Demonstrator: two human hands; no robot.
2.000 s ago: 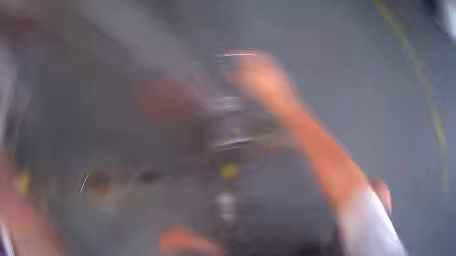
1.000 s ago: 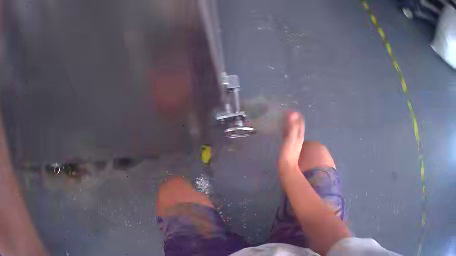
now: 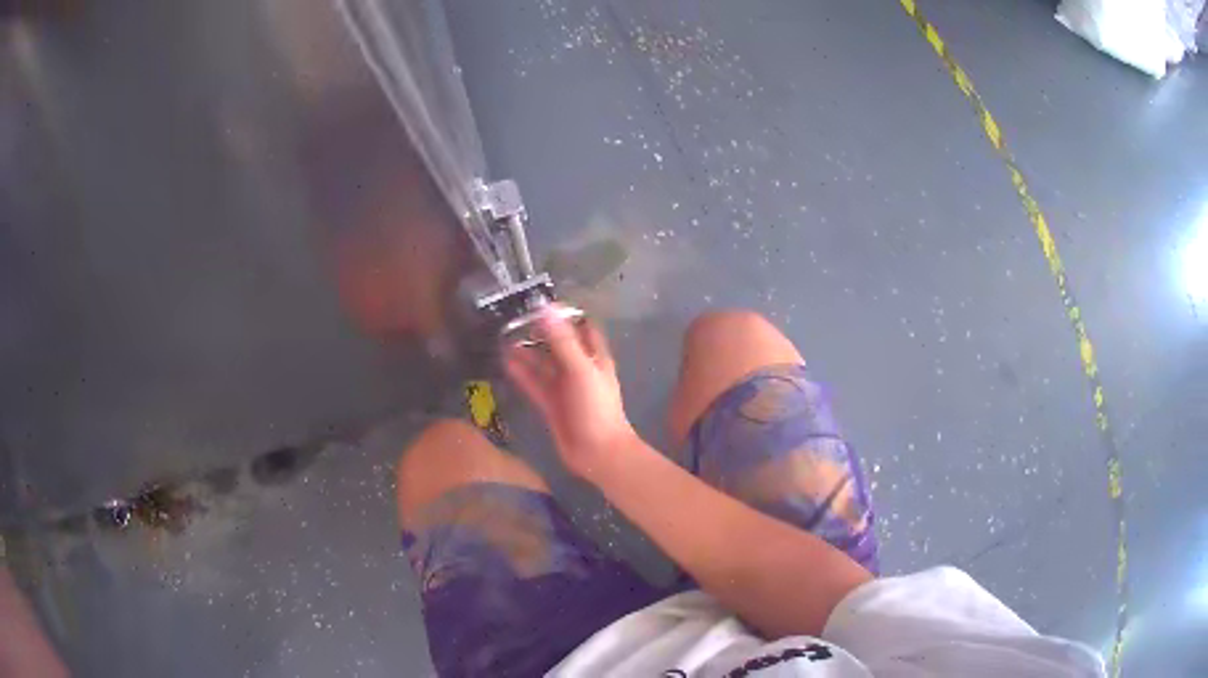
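A small shiny metal handwheel sits at the end of a bright metal clamp on the lower corner of the stainless steel machine. My right hand reaches up to it from below, slightly blurred. Its fingers are bent over the near side of the wheel and hide part of its rim; the exact finger contact is unclear. My left hand is out of the picture; only a blurred piece of skin, likely my left arm, shows at the lower left edge.
Reddish reflections show in the machine's panel. A yellow mark lies on the grey floor beside my knee. A stained patch is at lower left. A yellow line curves down the right, with a white bundle at top right.
My right hand was off to the right of the wheel and has moved left onto it. The view has shifted, so the clamp now shows further left. The blur is less.
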